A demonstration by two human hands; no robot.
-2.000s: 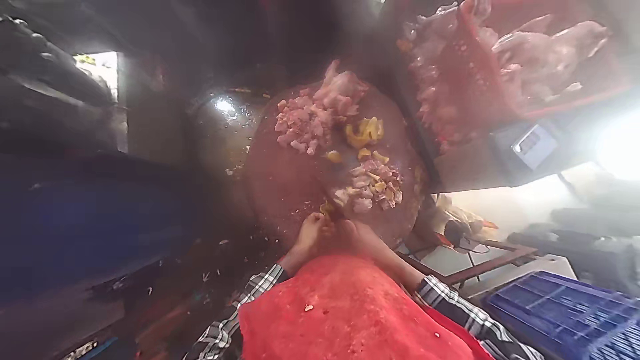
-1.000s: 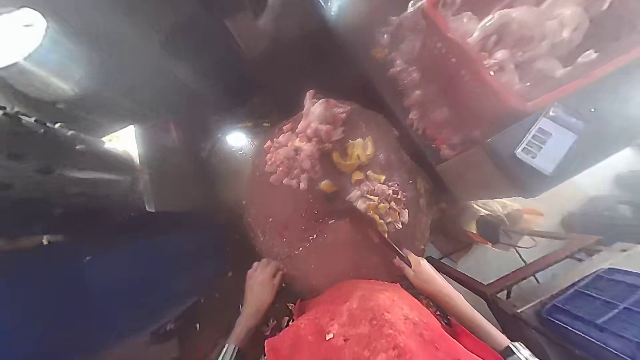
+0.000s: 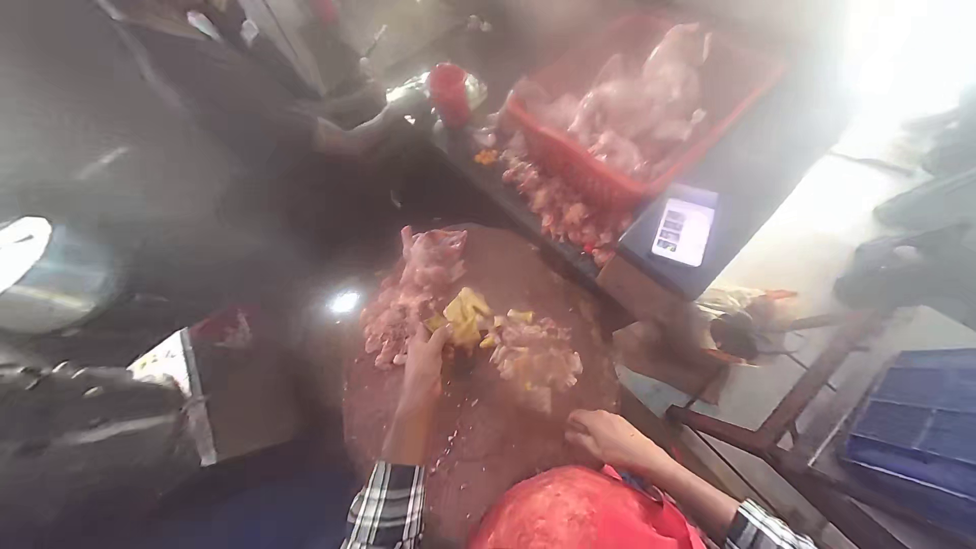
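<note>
My left hand point(image 3: 427, 354) reaches over the round chopping block point(image 3: 488, 457), its fingers at the yellow pieces point(image 3: 467, 313), which look like chicken feet or skin; whether it grips one is unclear. Beside its fingers, on the left, lies a heap of raw pink meat pieces point(image 3: 396, 309). A second heap of chopped meat with yellow bits point(image 3: 537, 354) is right of the yellow pieces. Near the block's lower right edge is my right hand point(image 3: 606, 438), fingers curled; blur hides whether it holds something.
A red plastic crate point(image 3: 648, 183) of raw poultry stands at the upper right, with meat scraps point(image 3: 557, 202) beside it and a device with a lit screen point(image 3: 684, 231) near its corner. A person's arm point(image 3: 354, 133) is at the upper left. A blue crate point(image 3: 915, 435) lies lower right.
My left hand has moved from the block's near left edge forward to the yellow pieces. The knife-like tool seen at my right hand a second ago is no longer plain. The view has shifted.
</note>
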